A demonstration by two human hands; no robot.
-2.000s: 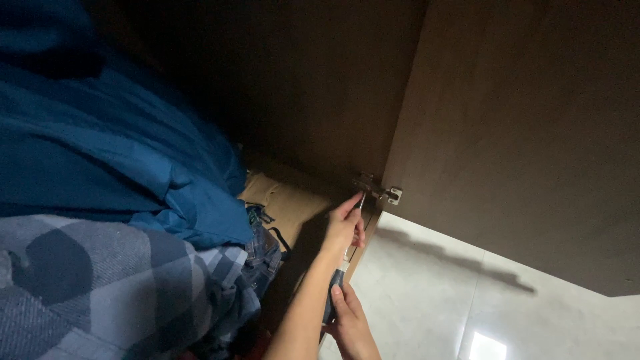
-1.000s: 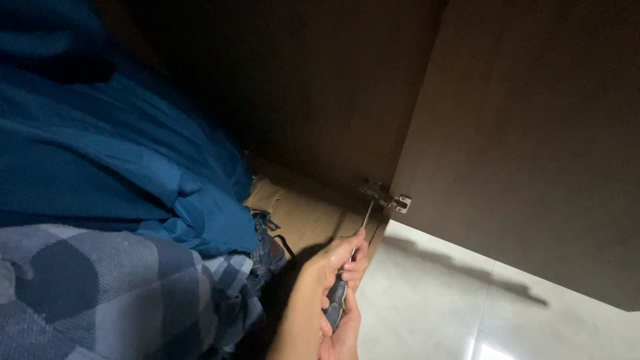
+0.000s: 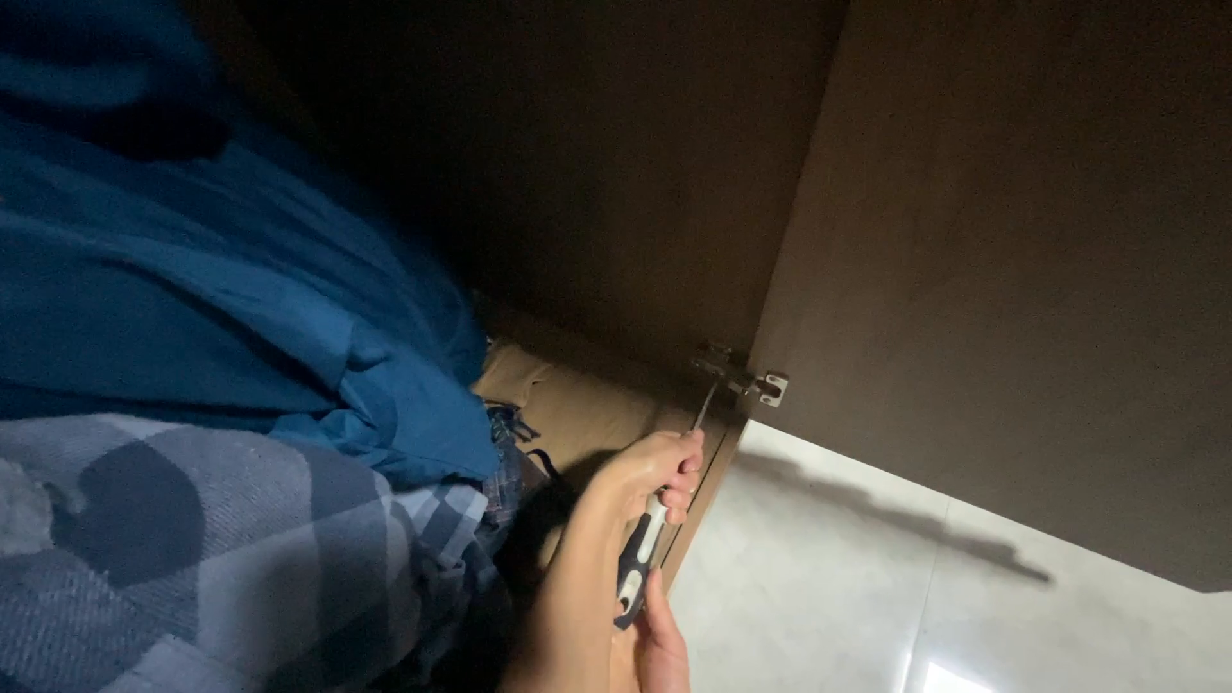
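A screwdriver point(image 3: 637, 568) with a black and white handle points up toward a metal cabinet hinge point(image 3: 733, 373). My left hand point(image 3: 669, 472) has its fingers around the shaft and the front of the handle. The tip of the shaft meets the hinge, though the exact contact is too dark to tell. Lower down, my right hand point(image 3: 659, 635) is at the handle's rear end, with its thumb beside it and its other fingers largely hidden behind the left forearm. The hinge joins the dark side panel point(image 3: 616, 192) to the open wooden door point(image 3: 1001, 289).
Hanging blue clothing point(image 3: 241, 318) and a grey-blue checked cloth point(image 3: 192, 539) fill the left side. Tan fabric point(image 3: 597, 395) lies on the cabinet bottom. Pale floor tiles point(image 3: 828, 577) show beneath the door, beyond the cabinet's wooden edge point(image 3: 707, 500).
My left hand has drawn back from the hinge, down along the screwdriver, so that more of the shaft shows. My right hand remains near the rear of the handle.
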